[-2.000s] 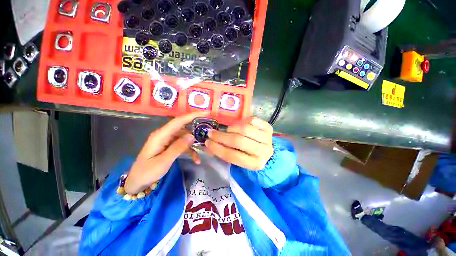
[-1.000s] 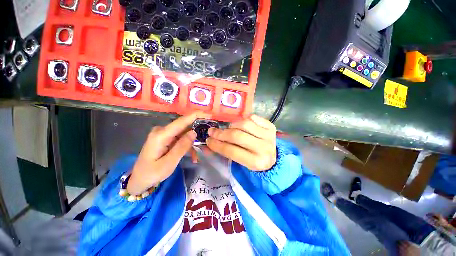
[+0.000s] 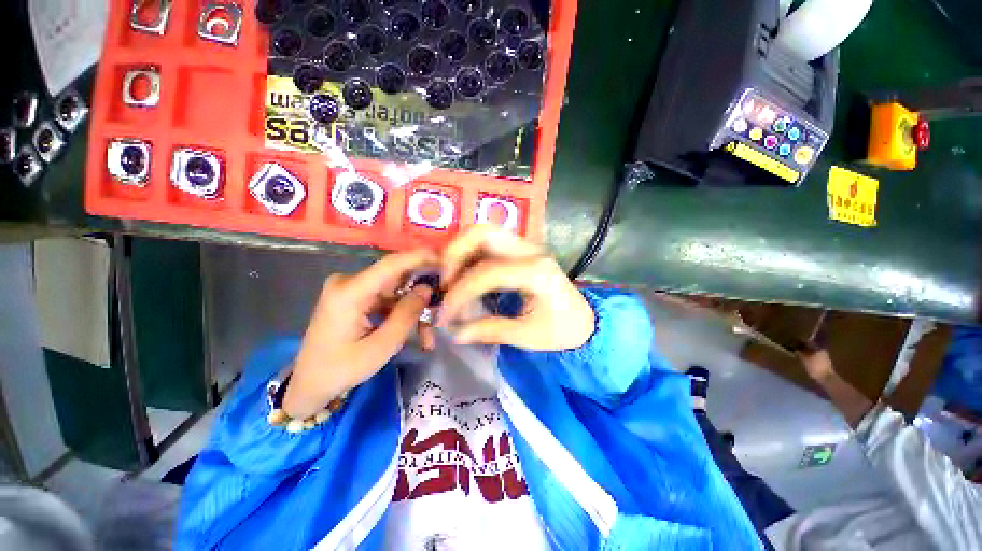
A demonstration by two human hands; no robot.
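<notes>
My left hand holds a small silver watch case with a dark round centre, just in front of the tray's front edge. The fingers partly cover it. My right hand is beside it, blurred, with curled fingers. A dark round spot shows between its thumb and fingers; whether it is a disc or a gap, I cannot tell. The red-orange tray holds four dark-centred cases and two empty silver cases in its front row. Many black discs lie under clear film in its big recess.
Loose silver units and a paper sheet are left of the tray. A black tape dispenser, its cable, and a yellow-orange emergency stop box are on the right. Another person's arm shows at lower right.
My right hand has lifted and turned away from the unit, its fingers now curled and blurred. My left hand keeps the unit, which is now tilted. The person at lower right has moved.
</notes>
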